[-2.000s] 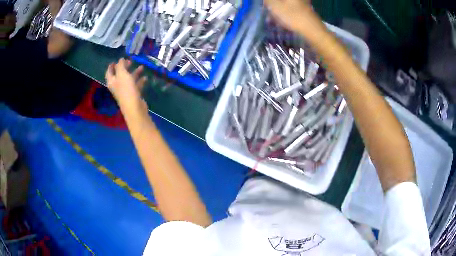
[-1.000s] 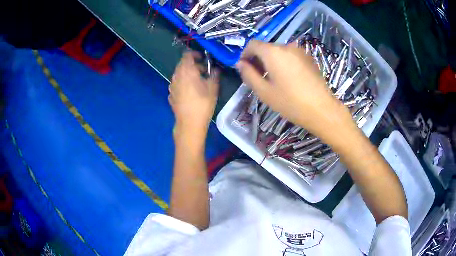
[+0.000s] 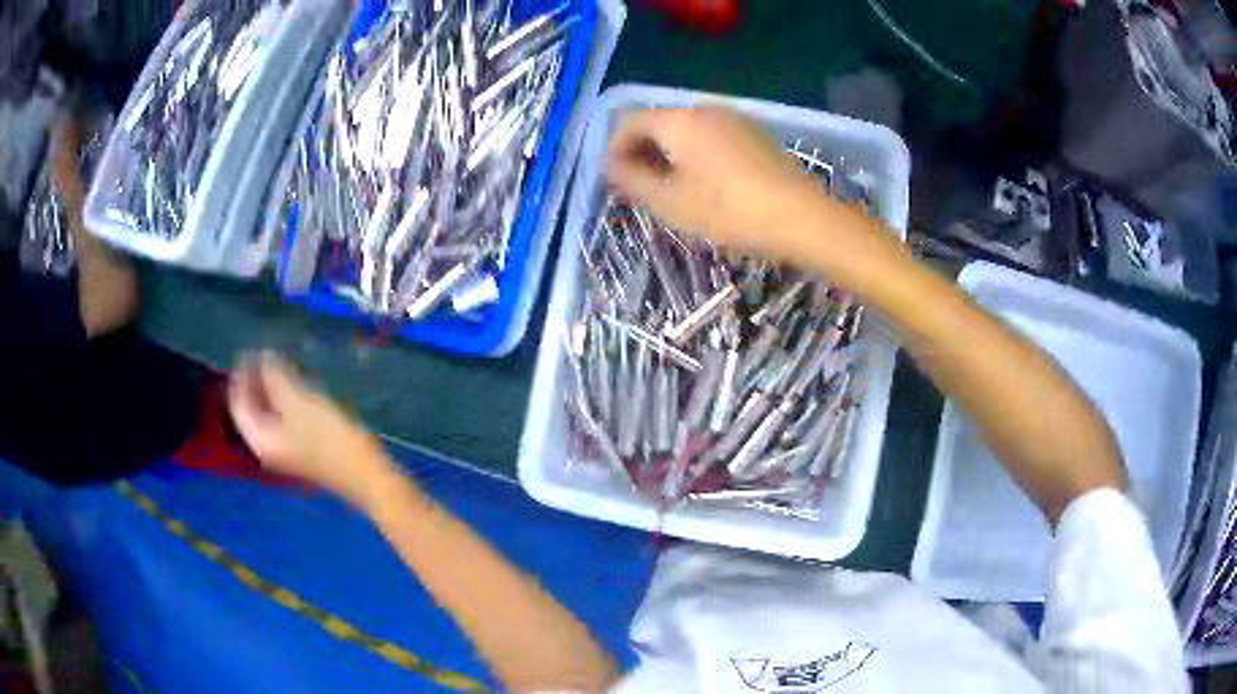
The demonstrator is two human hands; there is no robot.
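A white tray (image 3: pixel 536 468) full of wired metal cylinders (image 3: pixel 699 393) lies in front of me, with thin reddish wires near its front edge. My right hand (image 3: pixel 678 170) is over the tray's far left part, fingers curled; whether it holds a cylinder is hidden. My left hand (image 3: pixel 278 414) is blurred, in front of the blue tray near the bench's front edge; I cannot tell if anything is in its fingers. The blue tray (image 3: pixel 509 332), heaped with the same cylinders and a small white patch, is left of the white tray.
Another white tray (image 3: pixel 95 210) with metal pieces is at far left, near a person's arm (image 3: pixel 102 278). At right are a white tray (image 3: pixel 1085 407) and a narrow tray (image 3: pixel 1214 583) of silver pieces. Dark items lie behind. The blue floor (image 3: pixel 434 542) has a yellow line.
My hands were close together near the blue tray's corner; now they are apart, the left out to the left, the right over the white tray. The view has shifted, showing more trays at left.
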